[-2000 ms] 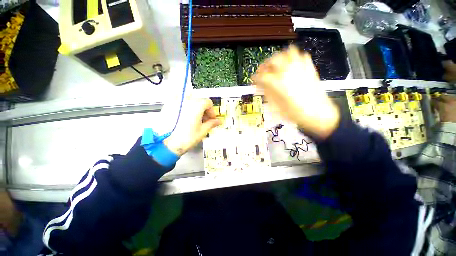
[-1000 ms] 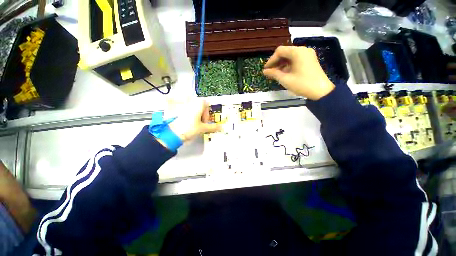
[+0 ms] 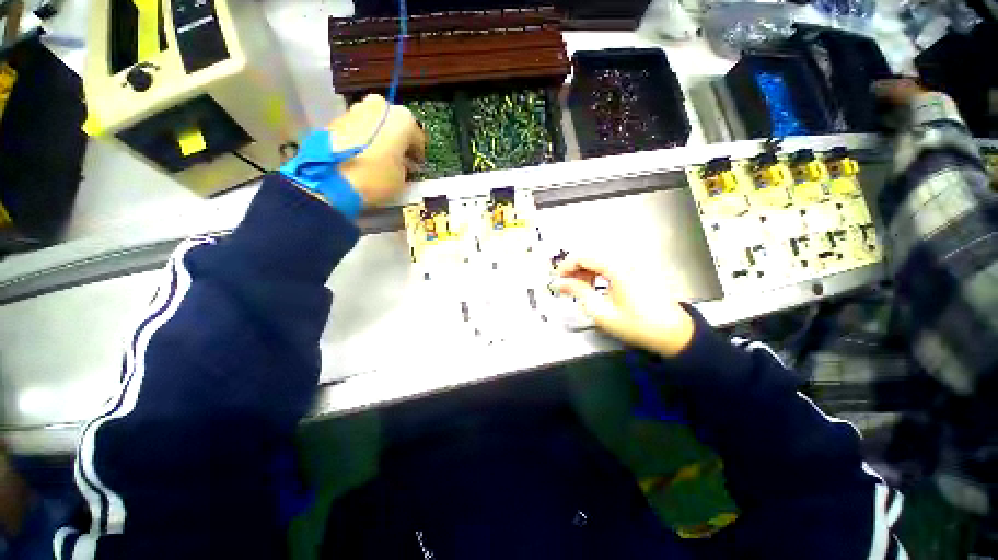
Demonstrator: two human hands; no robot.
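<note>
A pale cream circuit board (image 3: 478,279) with yellow and black parts along its far edge lies in the white channel in front of me. My left hand (image 3: 383,153), with a blue wrist strap (image 3: 325,173), is over the left part of the bin of small green components (image 3: 438,140); its fingertips are partly hidden. My right hand (image 3: 613,301) is at the board's right edge, thumb and fingertips close together; I cannot tell if a small part is between them. Green-yellow leaded components (image 3: 510,131) fill the bin's right half.
A black bin of small dark components (image 3: 626,104) and a bin of blue components (image 3: 779,101) stand to the right. Brown slotted strips (image 3: 449,49) lie behind the green bins. A cream tape dispenser (image 3: 181,82) stands left. Joined boards (image 3: 782,224) lie right, beside a person's plaid sleeve (image 3: 930,219).
My left hand has moved from the board up to the green components bin. My right hand has come down from the bins to the board's right edge. The view has shifted.
</note>
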